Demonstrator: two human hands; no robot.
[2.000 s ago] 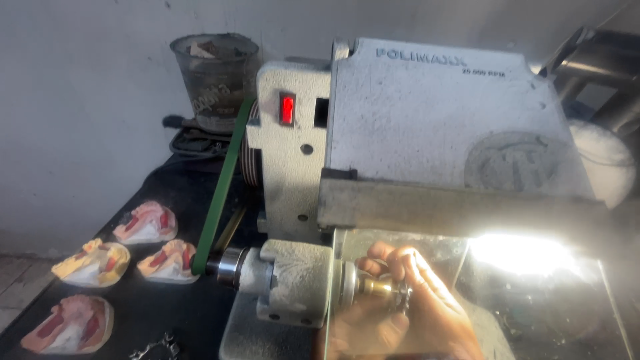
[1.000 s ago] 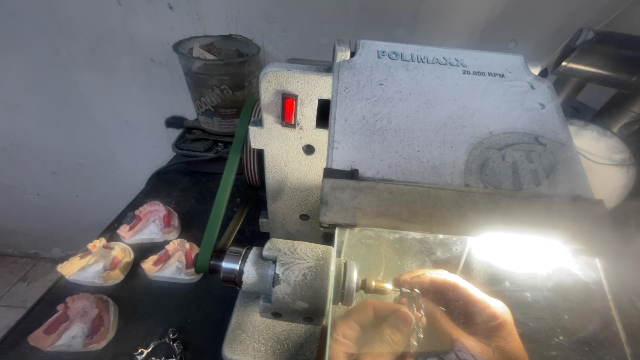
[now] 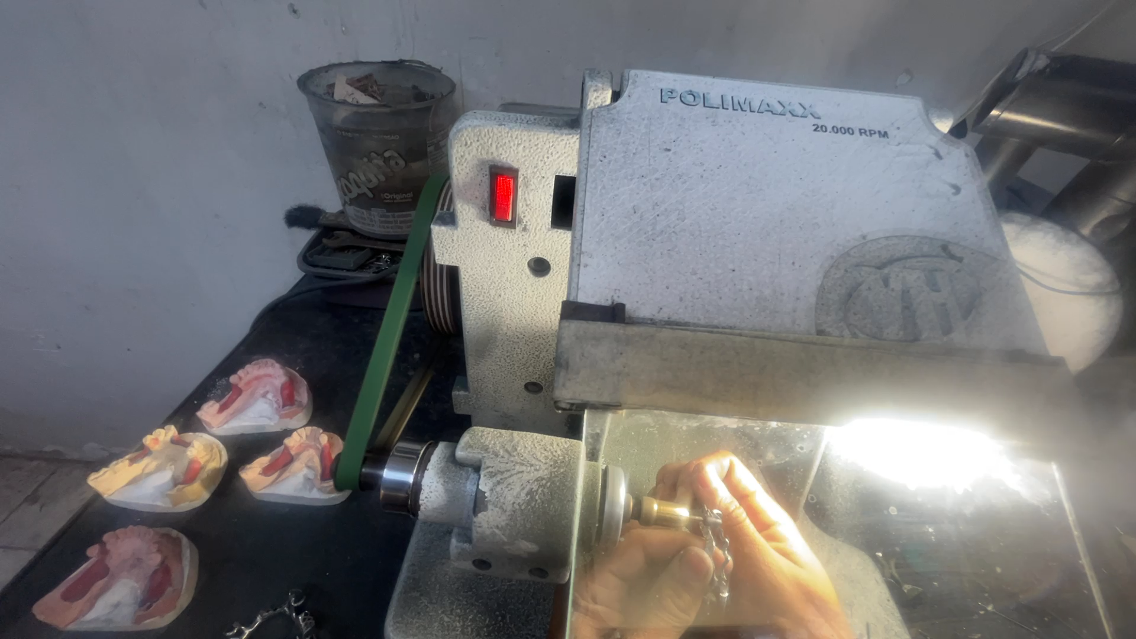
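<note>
Behind the glass shield (image 3: pixel 941 532) of a bench polishing lathe (image 3: pixel 515 497), both my hands hold a small metal denture framework (image 3: pixel 717 555) at the lathe's brass spindle tip (image 3: pixel 666 515). My left hand (image 3: pixel 643 581) is below the spindle, its thumb against the framework. Over on the right side, my right hand (image 3: pixel 754 541) grips it with fingers curled above the brass tip. The framework touches or nearly touches the end of the spindle; the exact contact cannot be told.
A green drive belt (image 3: pixel 390 337) runs beside the lathe's lit red switch (image 3: pixel 503 197). Several plaster dental models (image 3: pixel 146 470) and another metal framework (image 3: pixel 275 621) lie on the black bench at left. A plastic tub (image 3: pixel 377 151) stands behind, and a bright lamp glare (image 3: pixel 923 453) falls on the shield.
My right fingers have moved up over the brass tip since one second ago. My left hand, not clearly seen two seconds ago, is below the spindle with its thumb showing.
</note>
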